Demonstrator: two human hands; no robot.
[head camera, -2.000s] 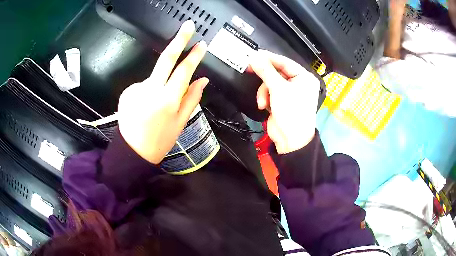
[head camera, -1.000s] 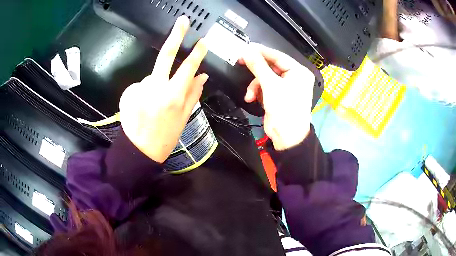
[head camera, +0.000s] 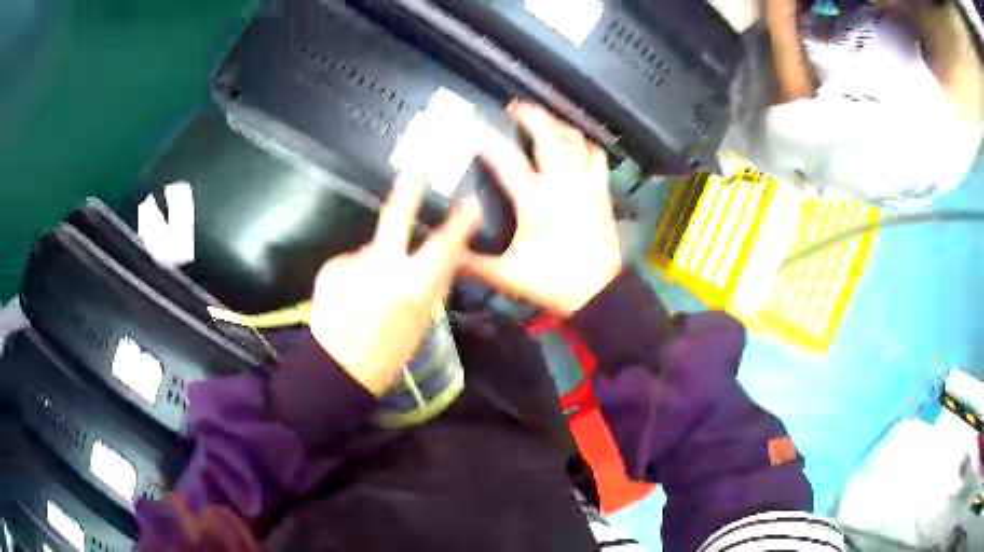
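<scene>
A black vented unit (head camera: 313, 92) lies across the top centre, a white label (head camera: 440, 146) on its surface near the vents. My left hand (head camera: 378, 297) is blurred, fingers spread, two fingertips at the label's lower edge. My right hand (head camera: 556, 216) is blurred with fingers apart over the unit's right part, beside the label; nothing shows in it. A curved label sheet (head camera: 432, 377) with a yellow-green edge lies behind my left hand; the palm side is hidden, so I cannot tell whether the hand holds it.
Labelled black units (head camera: 81, 334) stand in a row at the left. Another unit (head camera: 637, 65) lies beyond the centre one. A folded white scrap (head camera: 167, 224) lies at the left. A yellow crate (head camera: 755, 259) and red stool (head camera: 604, 453) are at the right. Another person's arm (head camera: 788, 54) shows top right.
My right hand has left the label's corner and spread open, closer to my left hand. The label looks pressed nearer the fingertips. The view has shifted, with the left units lower in it.
</scene>
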